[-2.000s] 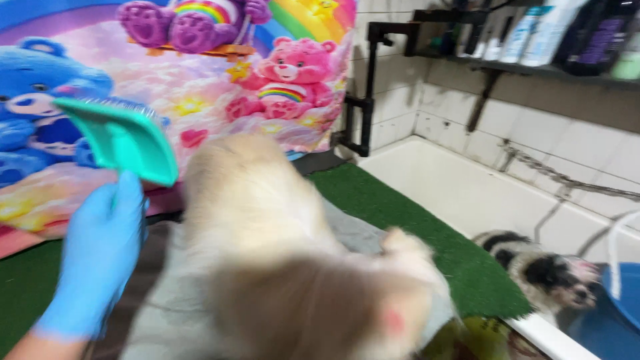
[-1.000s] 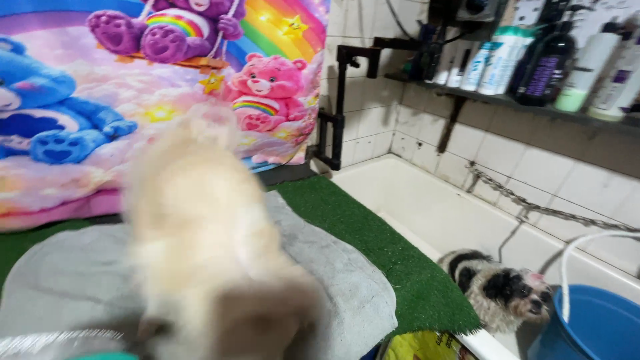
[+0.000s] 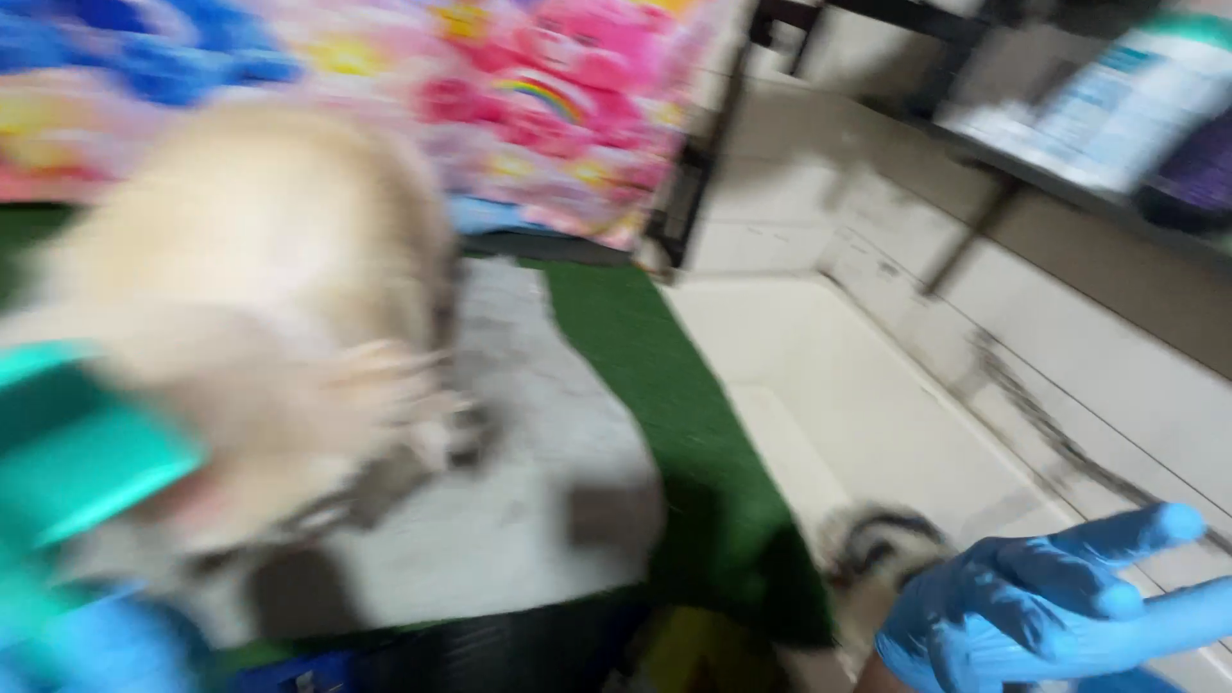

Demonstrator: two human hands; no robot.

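Observation:
My left hand (image 3: 115,635), in a blue glove and blurred, is at the lower left, closed on the handle of a green slicker brush (image 3: 87,452). The brush head is beside a cream, light-coated dog (image 3: 260,250), blurred, on a grey towel (image 3: 539,481). The dog's head is low, near the brush. At the lower right my right hand (image 3: 1039,606), also gloved in blue, has its fingers apart and holds nothing. It is over the tub side, in front of a second, black-and-white dog (image 3: 885,539), which it partly hides.
Green artificial turf (image 3: 635,337) covers the table under the towel. To the right lies a white bathtub (image 3: 847,385) with a chain (image 3: 1039,423) along the tiled wall. A shelf with bottles (image 3: 1107,106) hangs above. Behind stands a cartoon-bear cloth (image 3: 577,115).
My right hand has come into view at the lower right. The light-coated dog has shifted to the left and turned on the towel. The brush shows more fully than one second ago. The view has tilted.

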